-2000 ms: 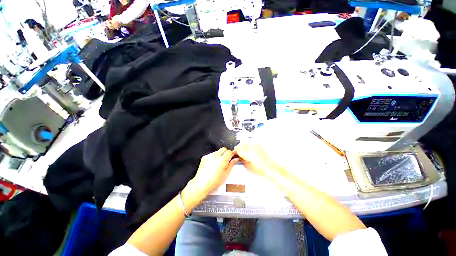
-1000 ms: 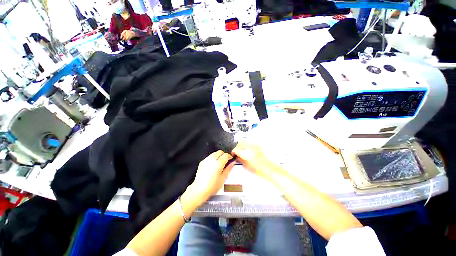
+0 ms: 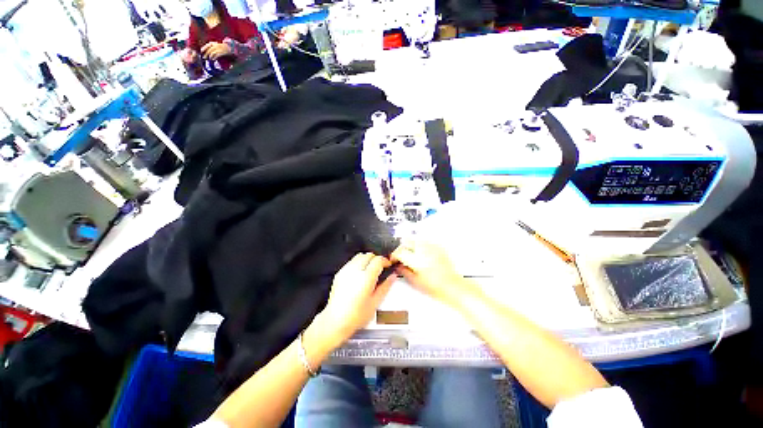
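Black garment fabric [image 3: 268,226] lies in a large heap left of the white sewing machine [image 3: 502,167]. Its right edge runs to below the machine's needle end. My left hand [image 3: 360,284] pinches the fabric edge between its fingertips, just in front of the needle area. My right hand [image 3: 422,266] touches it there and also holds the edge with its fingertips. The presser foot [image 3: 403,230] is small and washed out by glare, so I cannot tell whether it is up or down.
A pointed tool [image 3: 548,244] lies right of my hands, beside a tan tray with a dark rectangle [image 3: 657,284]. A measuring strip [image 3: 443,351] runs along the front edge. A blue bin [image 3: 151,393] stands below left. Another person [image 3: 219,42] sits at the back left.
My hands stay together at the fabric edge, with only slight finger movement. The camera view has shifted a little. The person at the back left shows more than in the oldest frame.
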